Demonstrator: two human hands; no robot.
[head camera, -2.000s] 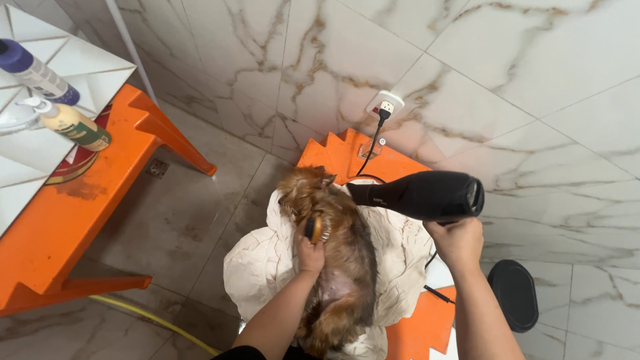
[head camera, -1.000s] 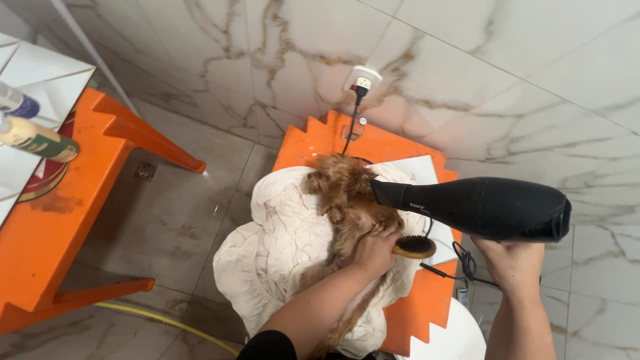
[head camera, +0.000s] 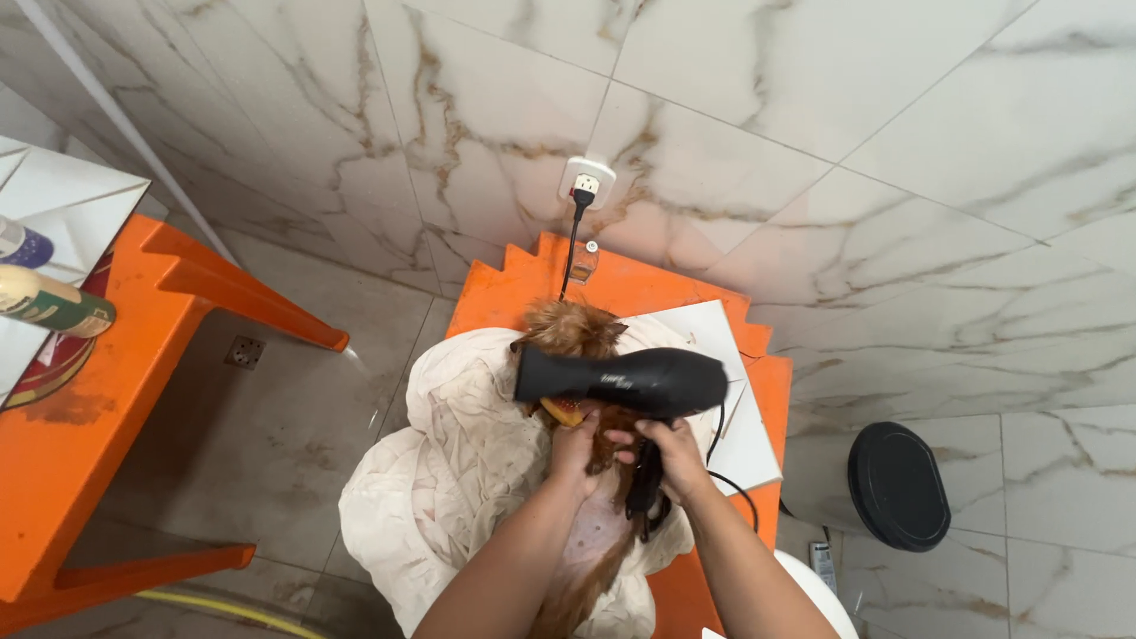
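Observation:
A small brown long-haired dog (head camera: 568, 328) lies belly up on a crumpled cream cloth (head camera: 470, 444) over an orange plastic table (head camera: 657, 280). My right hand (head camera: 679, 453) grips the handle of a black hair dryer (head camera: 621, 380), whose nozzle points left across the dog just below its head. Under the dryer, my left hand (head camera: 577, 444) holds a yellow-backed brush (head camera: 563, 410) against the dog's upper body. The dryer hides part of the dog and of the brush. Both hands are close together.
The dryer's plug sits in a wall outlet (head camera: 587, 184). A small glass bottle (head camera: 584, 262) stands by the wall. Another orange table (head camera: 133, 355) at left bears bottles (head camera: 58, 302). A black-lidded bin (head camera: 899, 486) stands at right, a yellow hose (head camera: 226, 608) lies lower left.
The dryer has moved left, from the dog's right side to over its body. My left hand and the brush are now beneath it, beside my right hand.

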